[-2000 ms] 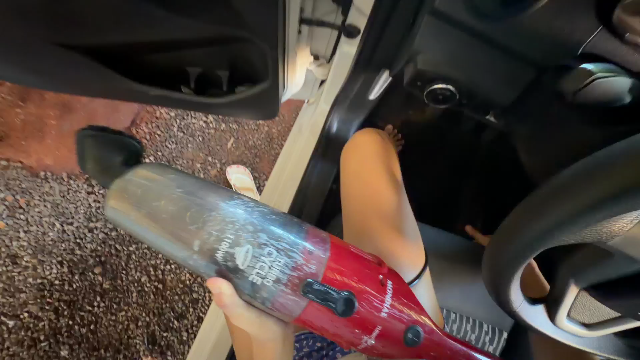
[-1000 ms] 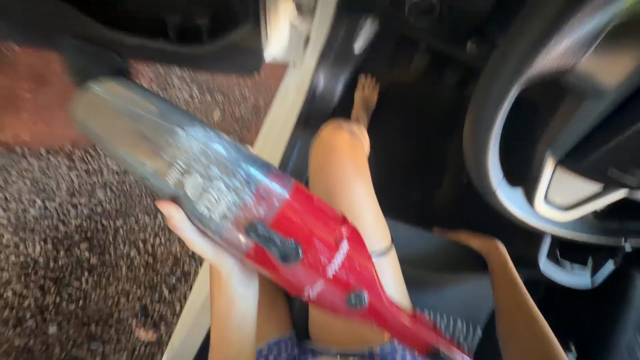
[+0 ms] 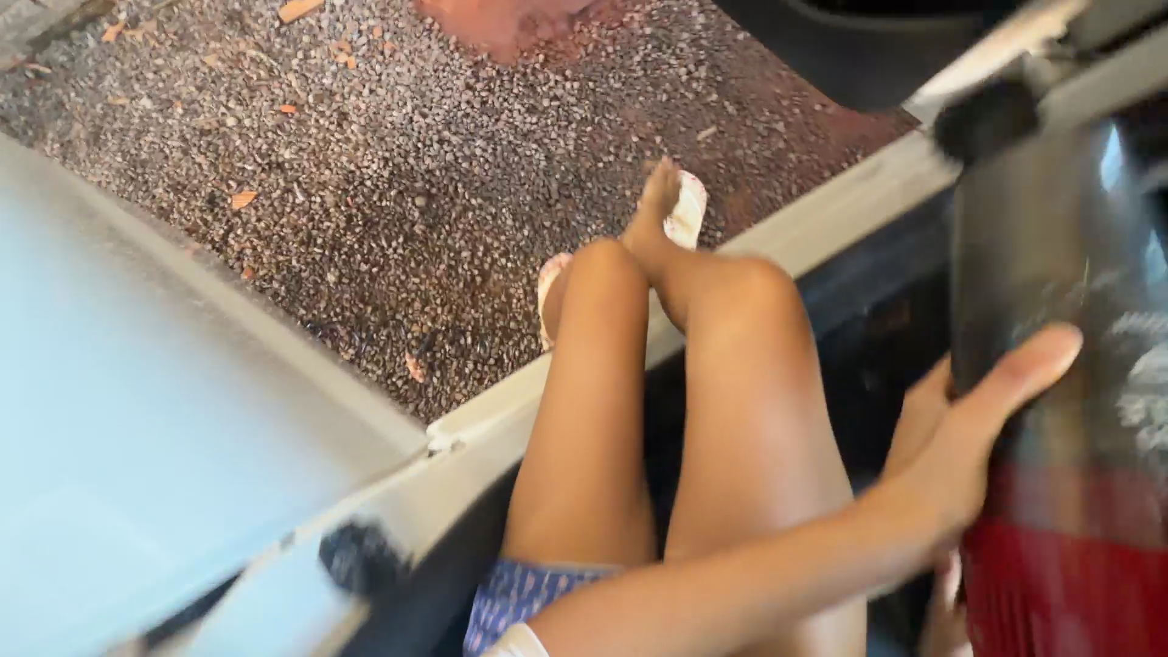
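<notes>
A red handheld vacuum cleaner (image 3: pixel 1068 584) with a clear dust canister (image 3: pixel 1031 237) stands at the right edge, its black nozzle (image 3: pixel 985 114) pointing up the view. My left hand (image 3: pixel 972 429) grips the canister's near side, thumb on top and fingers partly behind it. Low beside the red body, a blurred bit of skin (image 3: pixel 947 607) shows, seemingly my right hand; its fingers and whatever they touch are hidden. My bare legs (image 3: pixel 739 383) reach over the car's door sill, with white flip-flops (image 3: pixel 689 210) by my feet. Much of the cleaner lies outside the view.
The pale door sill (image 3: pixel 821 214) runs diagonally under my legs. Gravel ground (image 3: pixel 392 182) with orange chips lies outside. A light blue car panel (image 3: pixel 164 383) fills the lower left. A dark part of the open door (image 3: pixel 867 46) hangs at the upper right.
The view has swung strongly toward the ground outside. My legs, one of which reached into the footwell earlier, now both extend out over the sill. My left hand still holds the vacuum cleaner.
</notes>
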